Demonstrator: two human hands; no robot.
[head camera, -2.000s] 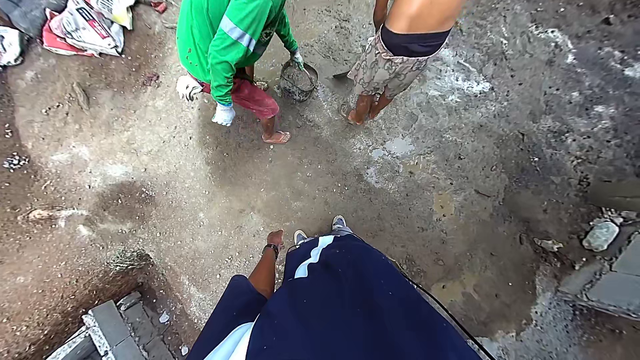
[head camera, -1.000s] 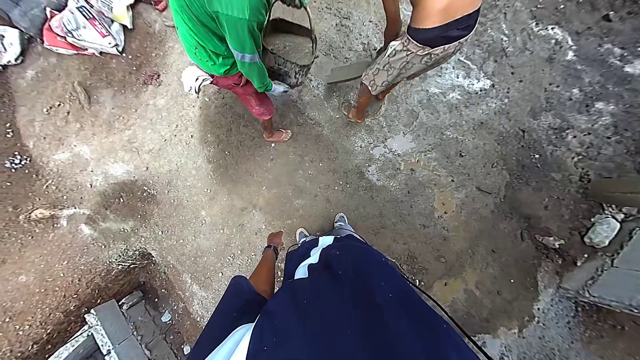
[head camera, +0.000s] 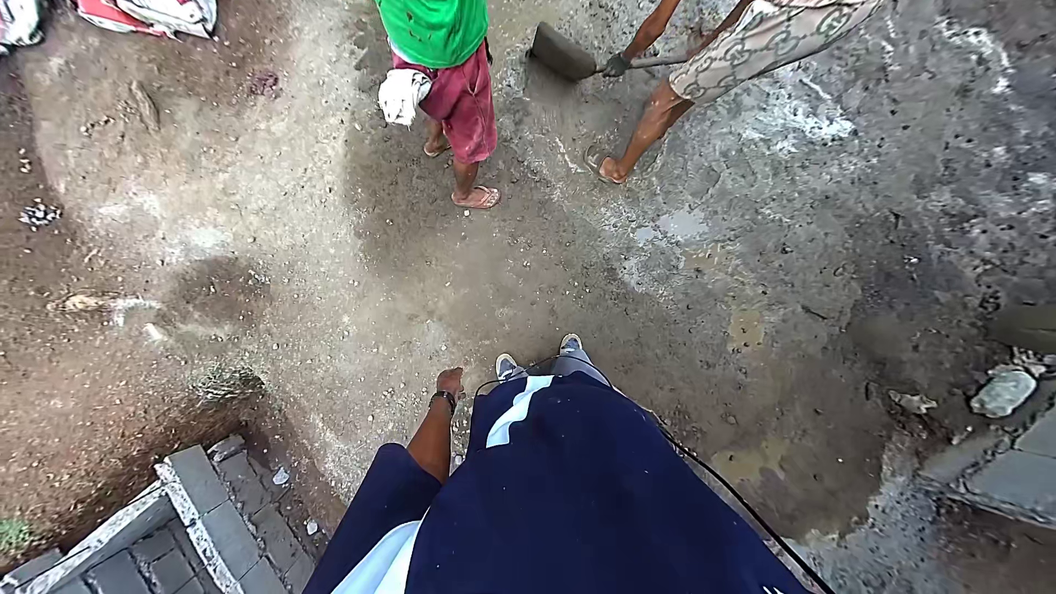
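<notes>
My left hand (head camera: 450, 381), with a dark band at the wrist, hangs beside my navy shirt (head camera: 577, 487) near my shoes (head camera: 569, 345). It touches nothing that I can make out, and whether its fingers are closed is unclear. My right hand is out of view. A thin black cable (head camera: 726, 493) runs over the shirt's right side. Ahead, a co-worker in a green shirt (head camera: 437, 29) and red shorts stands with a white cloth (head camera: 403, 96) at the hip. To the right, another co-worker's gloved hand (head camera: 616, 65) grips a shovel (head camera: 563, 54) low on its handle.
Concrete blocks (head camera: 229, 536) form a low wall at the lower left, beside dug soil. More blocks (head camera: 1019, 478) and a pale stone (head camera: 1004, 392) lie at the right. Wet grey cement smears and shallow puddles (head camera: 747, 327) mark the ground. Sacks (head camera: 169, 15) lie at the upper left.
The co-worker in green has moved toward the top edge, and the bucket seen there earlier is out of view. The other co-worker bends lower, shovel blade further left. My left hand stays put.
</notes>
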